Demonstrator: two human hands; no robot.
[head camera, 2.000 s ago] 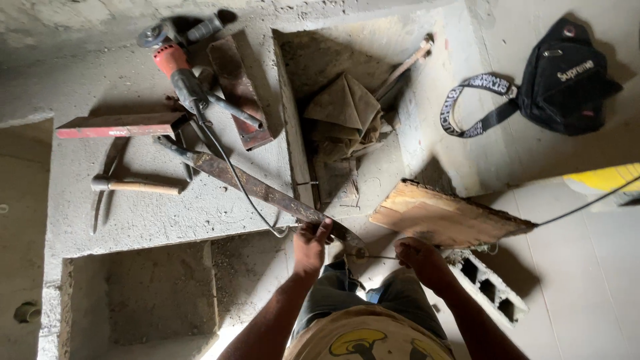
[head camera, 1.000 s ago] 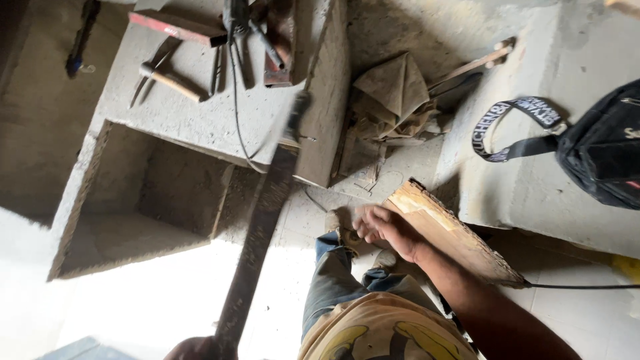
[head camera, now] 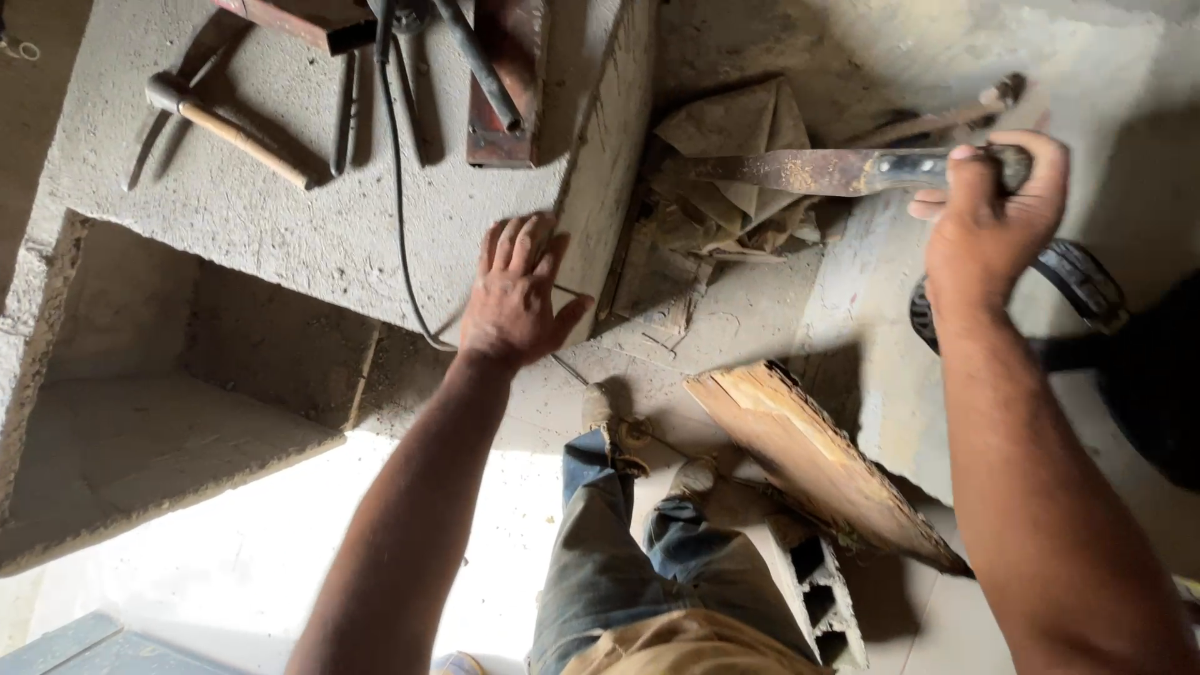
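My right hand (head camera: pixel 996 225) grips the dark riveted handle of a rusty machete (head camera: pixel 806 172), its blade pointing left and looking short from this angle. Empty, with the fingers spread, my left hand (head camera: pixel 514 291) lies at the edge of the concrete slab (head camera: pixel 281 239). A thin rod (head camera: pixel 569 368) shows beside that hand; whether the palm touches it is hidden. Below and between the hands leans a rough-edged wooden board (head camera: pixel 816 450). Crumpled brown paper or cloth (head camera: pixel 741 131) sits behind the blade.
On the slab are a hammer with a wooden handle (head camera: pixel 244 145), a red metal tube (head camera: pixel 309 14), a rusty metal channel (head camera: pixel 506 84) and a power cable (head camera: pixel 398 225). A hollow block (head camera: pixel 820 595) stands by my legs. A dark bag (head camera: pixel 1158 375) is at right.
The machete, earlier low on the left, is now in my right hand at upper right. My left hand has come onto the slab edge. The view has shifted.
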